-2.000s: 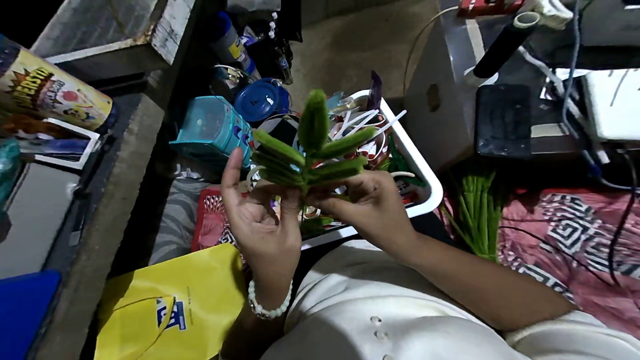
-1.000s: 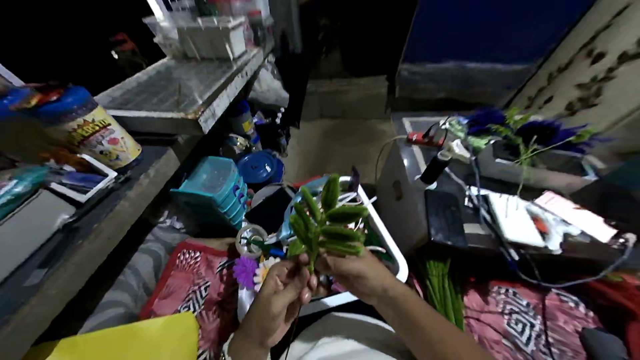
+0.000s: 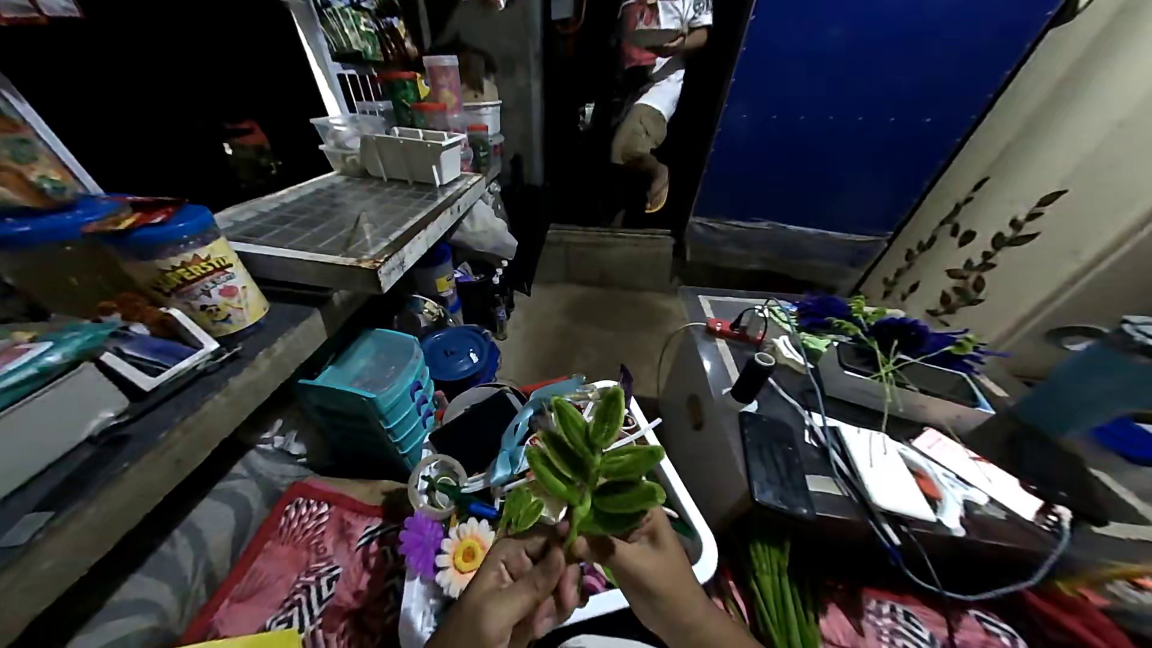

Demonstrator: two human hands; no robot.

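Both hands pinch the base of a sprig of fuzzy green craft leaves (image 3: pixel 589 459) above a white plastic basket (image 3: pixel 697 531). My left hand (image 3: pixel 517 585) grips the stem from the left, and my right hand (image 3: pixel 643 562) holds it close beside, the fingertips nearly touching. The leaves fan upward and hide part of the basket's contents. An orange-centred craft daisy (image 3: pixel 467 555) and a purple craft flower (image 3: pixel 421 544) lie at the basket's left side, near a roll of clear tape (image 3: pixel 436 483).
A teal drawer unit (image 3: pixel 373 387) and a blue-lidded bucket (image 3: pixel 459 355) stand left of the basket. On the right table (image 3: pixel 720 360) are a dark phone (image 3: pixel 776 463), cables and dark blue flowers (image 3: pixel 900 333). Green stems (image 3: pixel 778 589) lie at lower right. A person (image 3: pixel 657 99) is in the far doorway.
The view has tilted up toward the room, and a person now shows in the doorway. Both hands stay on the green sprig, whose leaves appear turned compared with earlier.
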